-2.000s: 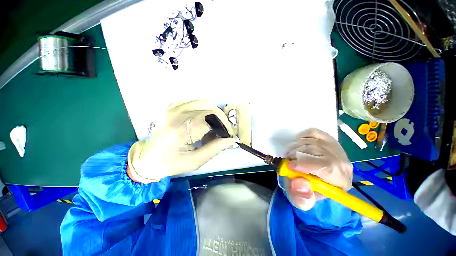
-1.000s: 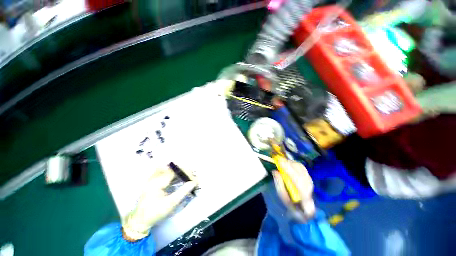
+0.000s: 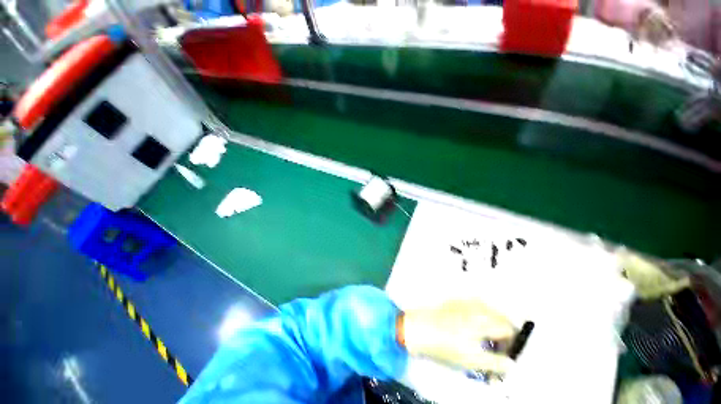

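My left hand [image 3: 458, 335], in a cream glove, holds a small black part [image 3: 521, 339] between its fingers over the white sheet [image 3: 565, 288]. Something small and dark or shiny also shows below the fingers, too blurred to tell. A cluster of small black wired parts [image 3: 493, 255] lies on the far side of the sheet. The solder spool [image 3: 375, 193] stands on the green bench left of the sheet. My right hand and the soldering iron are not in view.
A green conveyor [image 3: 451, 150] runs behind the bench [image 3: 304, 245]. White crumpled pieces [image 3: 238, 202] lie on the left. A white and red unit [image 3: 118, 130] stands at far left, with a blue crate [image 3: 118, 239] below. The fan guard [image 3: 660, 335] and cup [image 3: 650, 390] are at right.
The view has swung left. My right hand and the yellow soldering iron, earlier over the cup, have left the picture. My left hand still holds the black part.
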